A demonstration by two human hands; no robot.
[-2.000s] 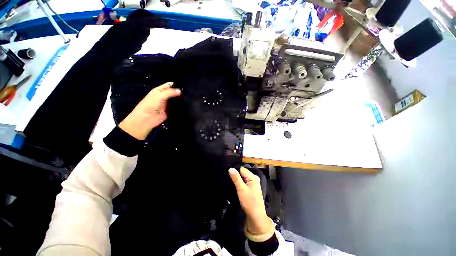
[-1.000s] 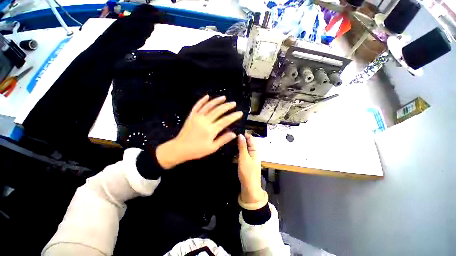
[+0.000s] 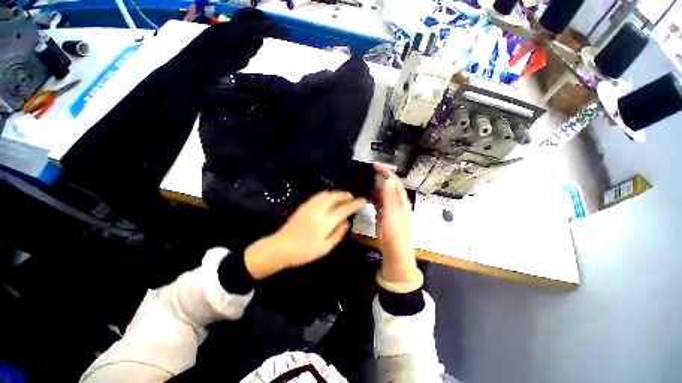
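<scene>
The black garment piece [image 3: 277, 127] lies on the white table left of the machine and hangs over its front edge. A ring of pale beads [image 3: 277, 192] shows on it. My left hand [image 3: 306, 232] lies on the garment near the table edge, fingers pointing right; its grip on the cloth cannot be told. My right hand [image 3: 393, 217] is upright beside the cloth edge, just in front of the overlock machine [image 3: 456, 135]. Its fingertips are near the needle area, which is partly hidden; whether it pinches cloth cannot be told.
A heap of black garments [image 3: 157, 105] lies at the left. Orange-handled scissors [image 3: 41, 101] lie at far left. Black thread cones [image 3: 649, 102] stand at upper right. A small yellow box [image 3: 626, 192] is by the wall. The tan table edge [image 3: 493, 271] runs below the machine.
My left hand moved right and forward, then slightly back toward the table edge. My right hand rose from below the table edge to the machine front. The beaded cloth shifted left, and the view turned.
</scene>
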